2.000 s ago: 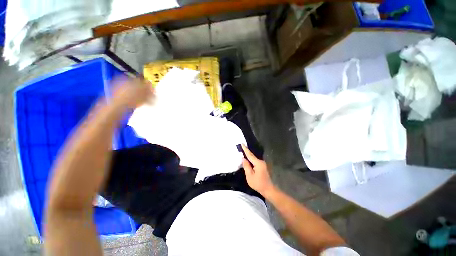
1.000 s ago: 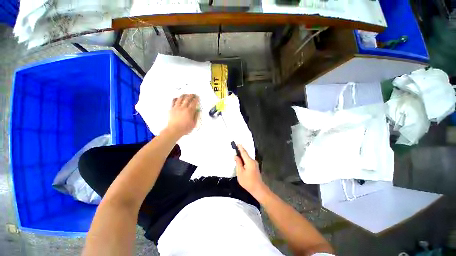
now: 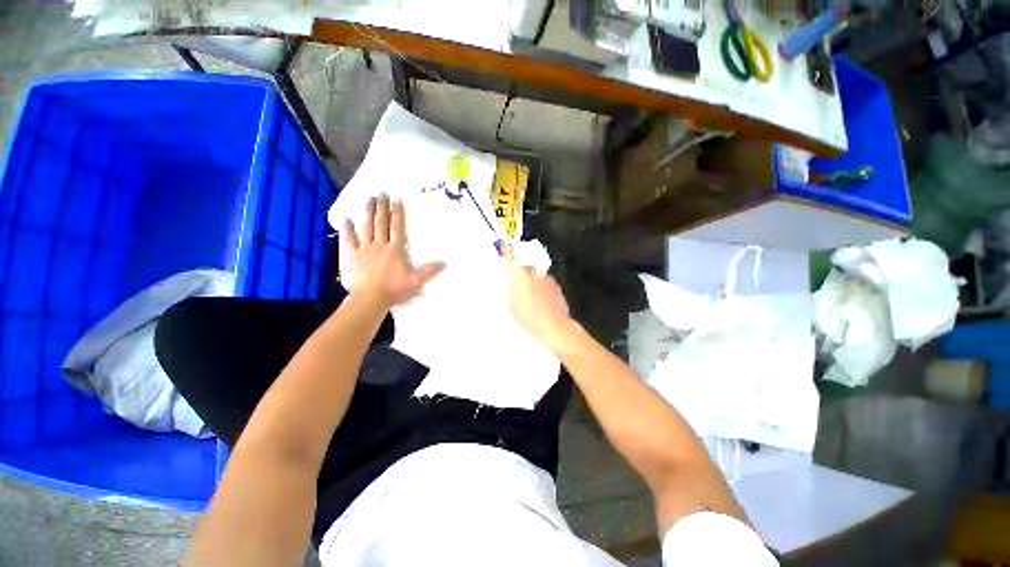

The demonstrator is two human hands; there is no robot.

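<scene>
A white garment panel with a frayed near edge lies over my lap and over the yellow-taped pounding block, whose right side shows. My left hand lies flat on the panel with its fingers spread, holding nothing. My right hand grips the handle of the mallet. The mallet has a yellow-green head over the upper part of the panel and a thin shaft running down to my right hand. I cannot tell if the head touches the cloth.
A blue bin with grey cloth inside stands at left. A wood-edged table with scissors and a phone is ahead. White panels lie on a pale board at right, beside a white scrap bundle.
My right hand and the mallet head have moved forward on the panel. My left hand has spread its fingers and shifted slightly left. The view has turned, showing more of the table top.
</scene>
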